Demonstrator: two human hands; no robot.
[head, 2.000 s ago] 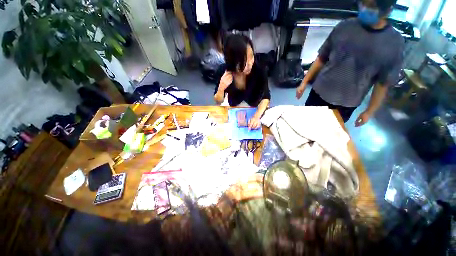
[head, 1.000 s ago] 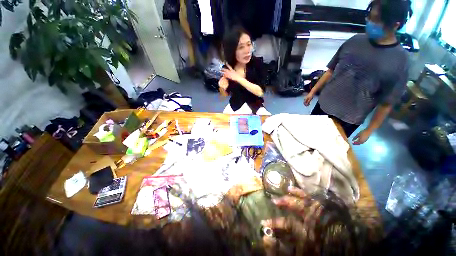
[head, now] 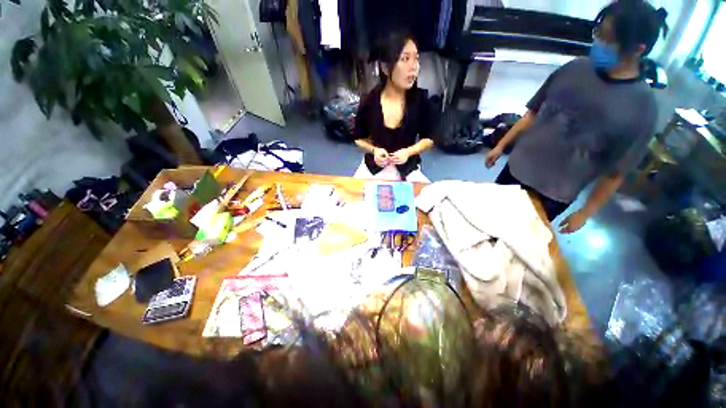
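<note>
A round greenish-brown object (head: 422, 307) with a dark curved edge shows at the table's near side, blurred by dark hair-like strands. White papers and a shiny clear bag (head: 326, 275) spread over the middle. A phone-sized pink and dark item (head: 252, 317) lies at their near left, beside a pink-edged sheet. A beige fleece cloth (head: 497, 247) lies at the right end. Neither of my hands can be made out; the bottom of the view is dark, blurred and covered by strands.
A blue folder (head: 392, 205) bears a reddish phone and a dark oval item. A calculator (head: 169, 300), black pouch (head: 154, 279) and open cardboard box (head: 163, 219) are on the left. A person (head: 394, 119) sits opposite; another, masked (head: 589, 127), stands at the right.
The round greenish object now looks larger and further left. Fingers and a ring seen earlier at the bottom no longer show. The seated person's hands have moved down to their lap.
</note>
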